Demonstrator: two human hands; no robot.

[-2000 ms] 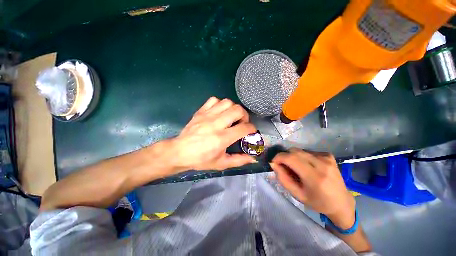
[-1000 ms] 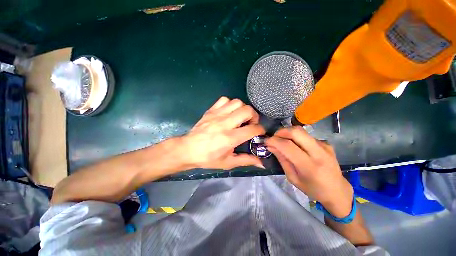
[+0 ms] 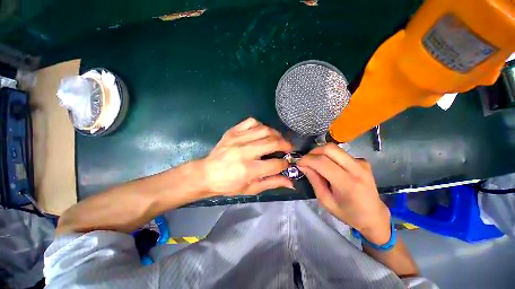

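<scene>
A small round unit (image 3: 293, 171) with a shiny rim and purple-silver face lies near the bench's front edge, partly hidden by fingertips. My left hand (image 3: 248, 160) holds it from the left with thumb and fingers. My right hand (image 3: 343, 183) has its fingertips pinched together at the unit's right side; whether they hold a small part is hidden. The orange electric screwdriver (image 3: 395, 73) hangs at the upper right, its dark nose just above my right fingers. The round grey screw plate (image 3: 309, 97) lies behind the unit.
A thin dark tool, maybe tweezers (image 3: 377, 138), lies right of the screwdriver's nose. At the left are a round tin with white wadding (image 3: 97, 101), a cardboard sheet (image 3: 53, 135) and a blue-black box (image 3: 15, 147). A blue stool (image 3: 452, 211) stands below the bench edge at right.
Since two seconds ago my right hand has moved up and left from the bench edge to the unit. In the last second my left fingers have shifted slightly over the unit.
</scene>
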